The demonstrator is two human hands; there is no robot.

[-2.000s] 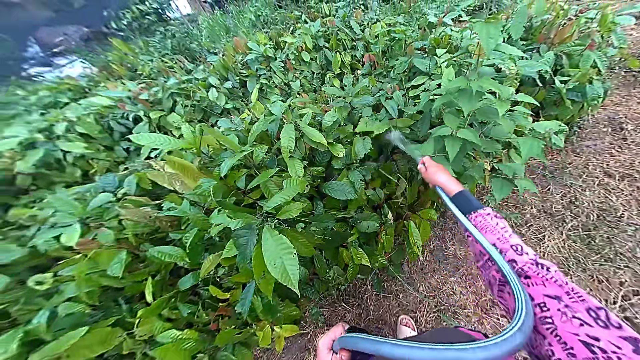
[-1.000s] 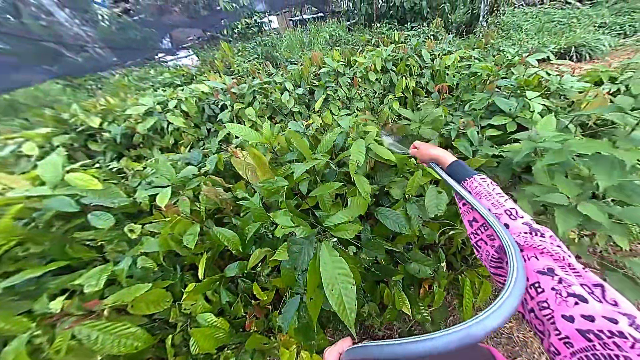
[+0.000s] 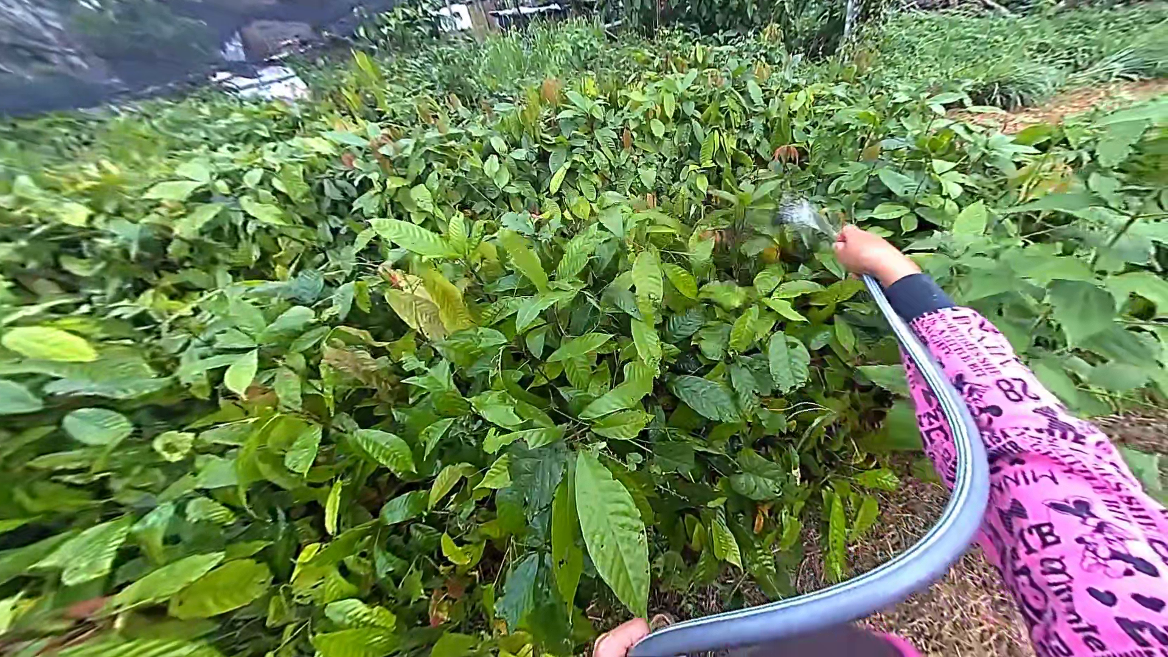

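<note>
My right hand (image 3: 874, 254), in a pink printed sleeve with a dark cuff, grips the end of a grey garden hose (image 3: 969, 484) at the right. A spray of water (image 3: 801, 215) comes from the hose end over the leafy seedlings (image 3: 611, 529). From that hand the hose bends down and back to the left along the bottom edge. There my left hand (image 3: 622, 637) is at the hose, mostly cut off by the frame, with only part of its fingers showing.
Dense seedlings fill the middle and left. Broad-leaved plants (image 3: 1077, 301) stand at the right, beside dry grass on the ground (image 3: 958, 593). Dark netting (image 3: 137, 46) hangs at the upper left, and a thin post (image 3: 850, 23) stands at the back.
The view has tilted up and shifted, showing more of the plants' far side. My right hand still holds the spraying hose end; less of my left hand shows than two seconds ago.
</note>
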